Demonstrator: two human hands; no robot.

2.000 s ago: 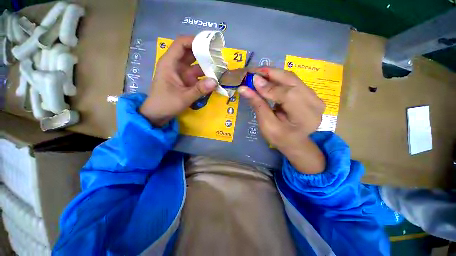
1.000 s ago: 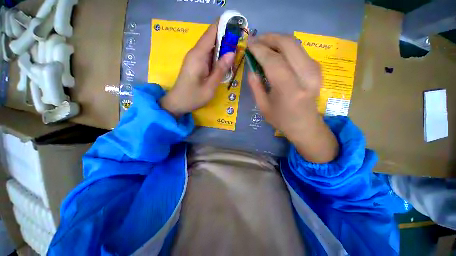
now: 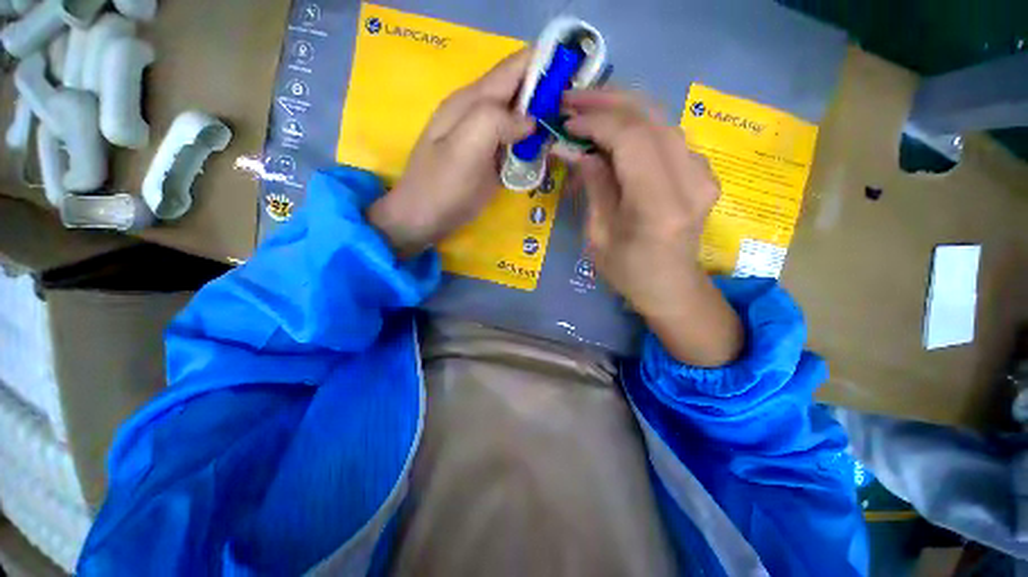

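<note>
My left hand (image 3: 457, 163) holds a white curved housing shell (image 3: 523, 172) with its open side up, above the grey and yellow printed carton sheet (image 3: 423, 90). A blue battery cell (image 3: 554, 92) lies lengthwise inside the shell. My right hand (image 3: 645, 186) is at the shell's right side, its fingers pinching a small dark green circuit board (image 3: 573, 138) beside the cell. The board is partly hidden by my fingers and blurred. Thin wires near it are hard to make out.
White empty housings (image 3: 85, 101) are heaped at the left, one (image 3: 186, 163) apart from the heap. An open carton (image 3: 90, 338) is at the lower left. A white card (image 3: 953, 295) and a metal bracket (image 3: 969, 96) are at the right. A person's grey sleeve (image 3: 936, 462) shows lower right.
The blue cell, earlier in my right fingers outside the shell, now lies inside it. My right hand has moved in against the shell with the board. One empty housing now lies apart from the heap.
</note>
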